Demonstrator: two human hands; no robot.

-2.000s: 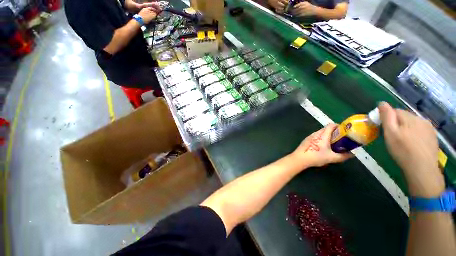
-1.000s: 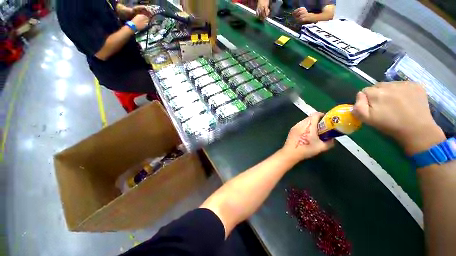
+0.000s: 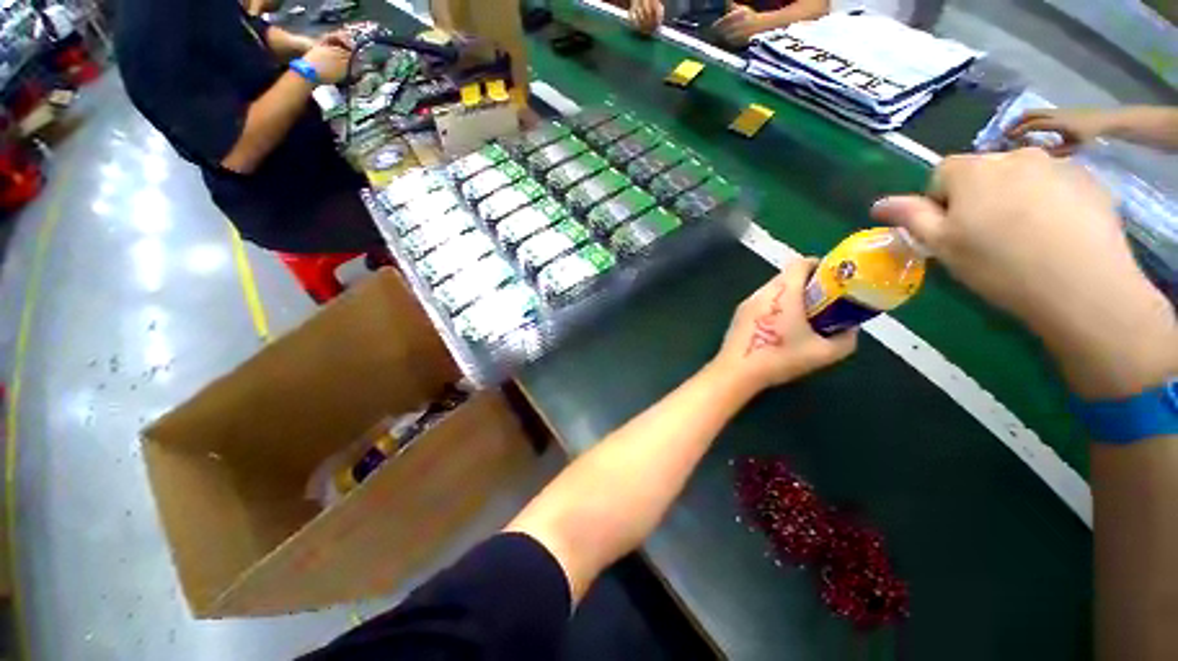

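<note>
An orange-yellow drink bottle (image 3: 868, 274) with a purple label is held tilted above the bench mat, by the belt's white edge. My left hand (image 3: 783, 333) is closed around its lower part. My right hand (image 3: 1021, 239), with a blue wristband, is closed at the bottle's top end; the fingers hide the cap. A loose pile of small dark red components (image 3: 820, 540) lies on the dark green mat (image 3: 672, 478) below the bottle.
Blister trays of circuit boards (image 3: 556, 226) stand left of the bottle. An open cardboard box (image 3: 291, 452) is on the floor. Beyond are the green belt (image 3: 827, 181) with yellow markers, stacked white bags (image 3: 859, 65) and other workers.
The view has shifted a little. Both hands still hold the bottle; the cap, visible two seconds ago, is now covered by my right hand. Another person's hand has appeared at the upper right.
</note>
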